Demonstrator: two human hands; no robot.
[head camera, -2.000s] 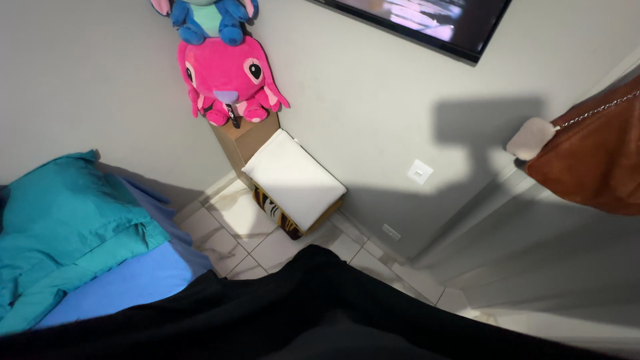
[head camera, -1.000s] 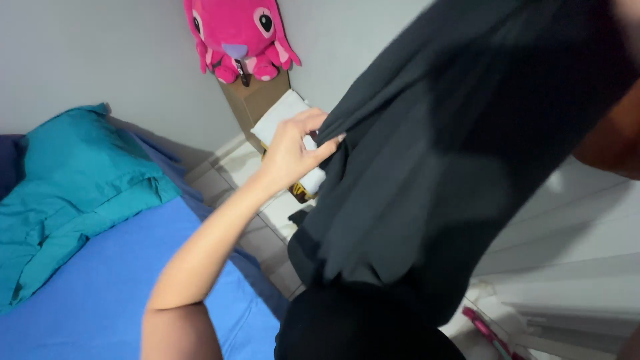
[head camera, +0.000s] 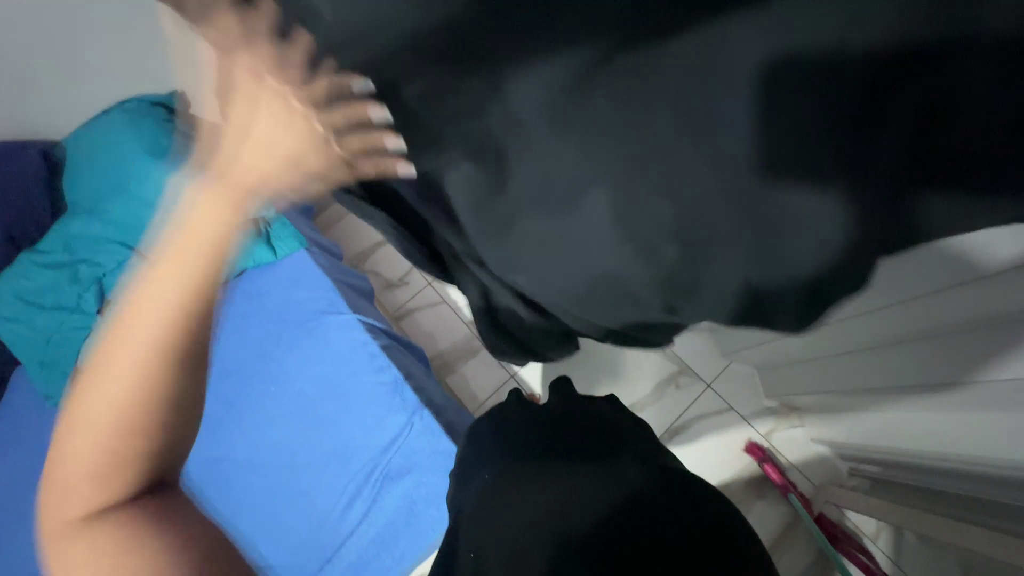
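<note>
A large piece of black cloth (head camera: 624, 184) is spread across the upper middle and right of the head view, its lower edge hanging in folds. My left hand (head camera: 280, 136) is blurred at the upper left, fingers apart, with the fingertips at the cloth's left edge; whether they grip it cannot be told. My right hand does not show. Black clothing (head camera: 592, 488) covers my body at the bottom.
A bed with a blue sheet (head camera: 312, 424) lies at the left, bearing a teal pillow (head camera: 120, 176). Pale floor tiles (head camera: 424, 320) show beyond its edge. At the lower right, a pink object with a green stick (head camera: 808, 520) lies near a pale wall or door.
The black cloth has swung up and spread out across the view. My left hand, pinching the cloth one second ago, now has its fingers apart. The plush toy and box have gone out of sight.
</note>
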